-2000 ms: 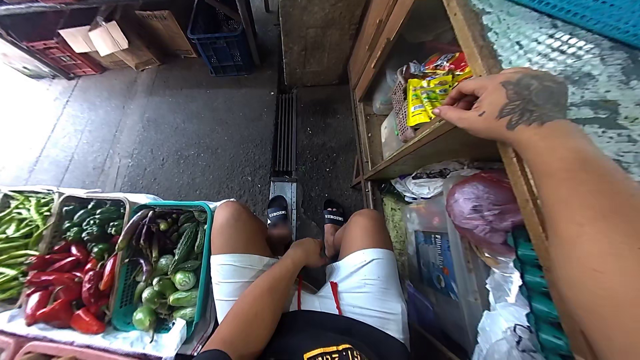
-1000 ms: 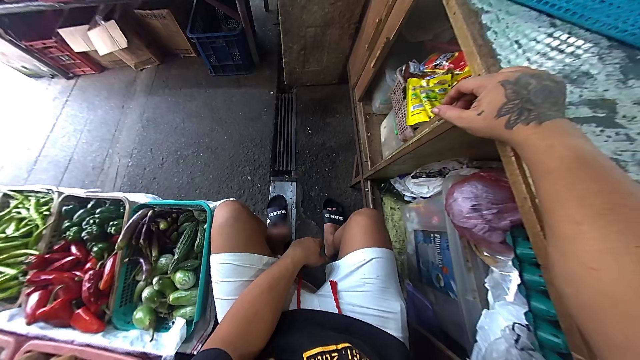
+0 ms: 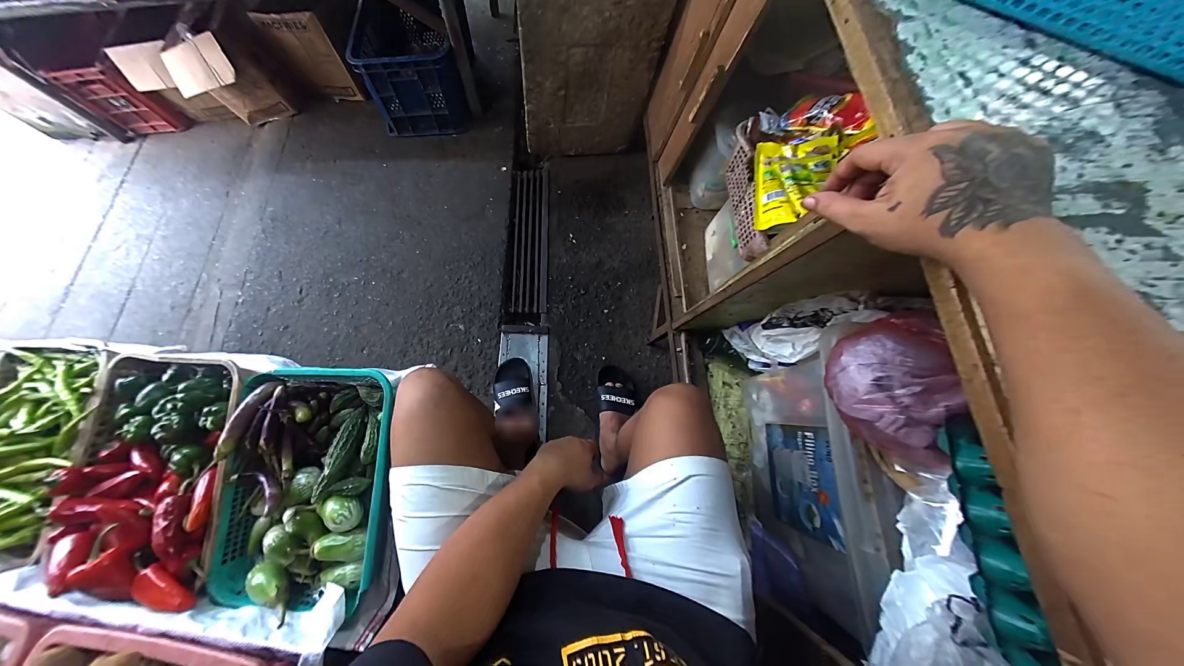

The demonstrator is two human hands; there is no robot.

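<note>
My right hand [image 3: 934,185], tattooed on its back, rests at the wooden edge of the shelf cabinet [image 3: 805,264], fingers bent. Its fingertips are beside yellow sachets [image 3: 786,180], which stand in a woven plastic basket [image 3: 745,190]; whether they touch is unclear. My left hand [image 3: 575,462] hangs between my knees above the floor, its fingers hidden from view, so what it holds cannot be seen. To my left, a green plastic basket [image 3: 384,499] holds eggplants, bitter gourds and round green eggplants. Next to it are red peppers [image 3: 111,518] and dark green peppers [image 3: 176,407].
Long green chili peppers [image 3: 37,416] lie at the far left. A floor drain grate [image 3: 529,240] runs ahead of my sandals. A blue crate [image 3: 407,88] and cardboard boxes [image 3: 231,79] stand farther off. Below the shelf are a clear plastic box [image 3: 814,481] and a purple bag [image 3: 893,384].
</note>
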